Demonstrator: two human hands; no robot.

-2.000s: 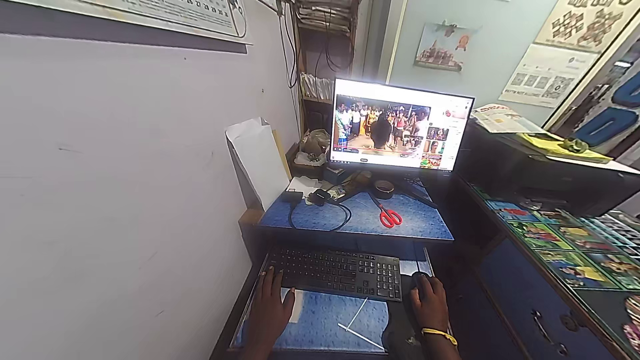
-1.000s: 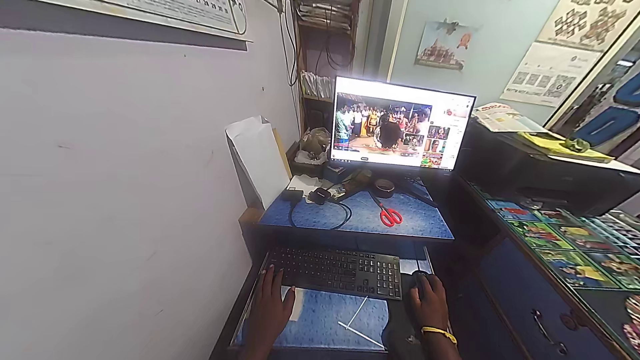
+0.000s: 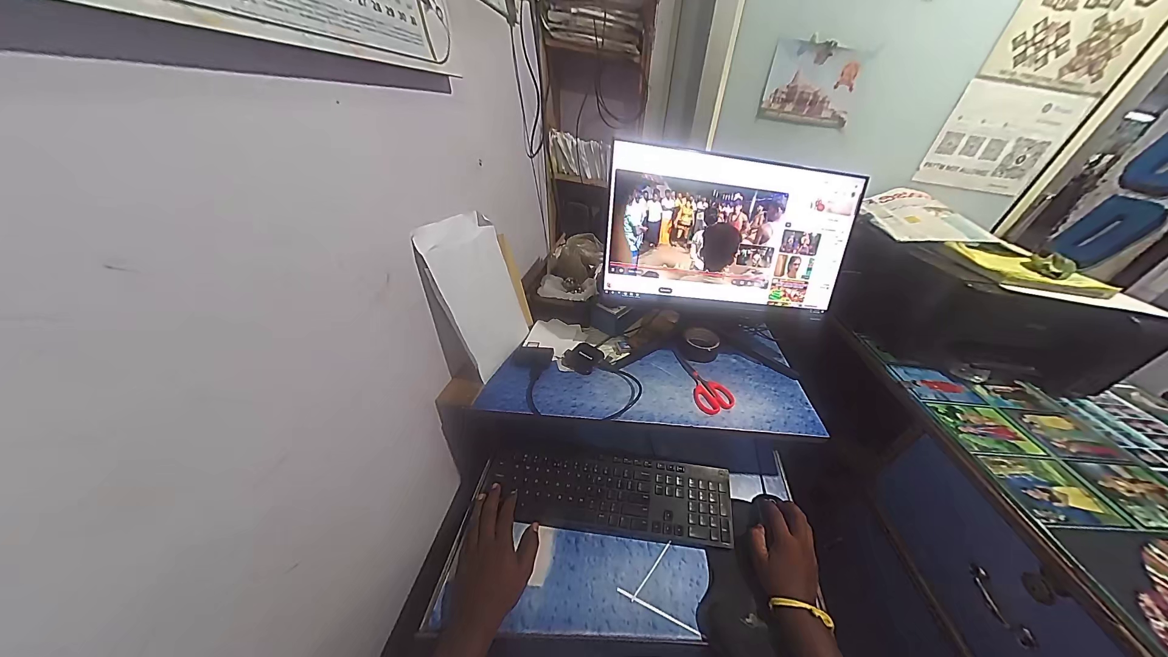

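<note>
My left hand (image 3: 494,561) rests at the lower left of a black computer keyboard (image 3: 620,497), its fingertips on or beside the end keys and its thumb apart. At the keyboard's right, my right hand (image 3: 787,555), with a yellow band at the wrist, covers a dark computer mouse (image 3: 765,507) on a black mouse pad (image 3: 733,602). A monitor (image 3: 737,228) beyond shows a video of a crowd. Red-handled scissors (image 3: 713,395) lie on the blue desktop in front of it, near a roll of dark tape (image 3: 702,342).
A black cable (image 3: 630,401) with adapters lies left of the scissors. White paper (image 3: 474,292) leans by the left wall. A dark printer (image 3: 1013,310) stands at right on a counter (image 3: 1086,456) covered in pictures. The keyboard tray (image 3: 602,584) sits below the desktop.
The picture in the video on the monitor has changed. Both hands have stayed in place.
</note>
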